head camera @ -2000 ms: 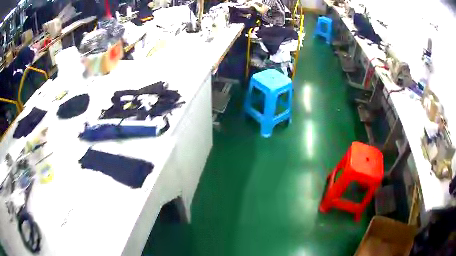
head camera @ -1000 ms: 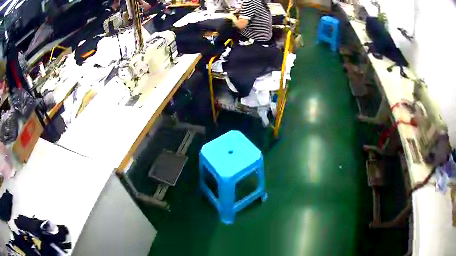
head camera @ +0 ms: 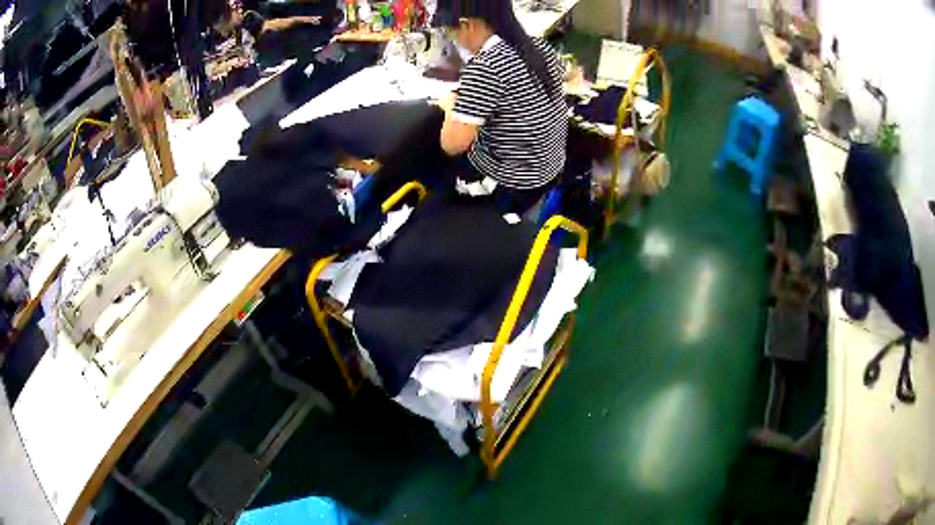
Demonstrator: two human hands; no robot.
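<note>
Neither of my hands is in the picture. Nearest in front of me is a trolley with a yellow tubular frame. A large pile of dark garment pieces lies over it, with white sheets or cloth hanging out below. A person in a black-and-white striped top sits just beyond the trolley, turned to the left, with an arm at the worktable. More dark fabric is heaped on the table left of the trolley.
An off-white sewing machine stands on a wood-edged table at left. A blue stool is cut off at the bottom; another blue stool stands farther along the green floor. A long bench holds dark fabric at right.
The view has moved forward along the aisle. The white table with dark pieces and the red stool have left view. The near blue stool has dropped to the bottom edge; the trolley and person appear larger.
</note>
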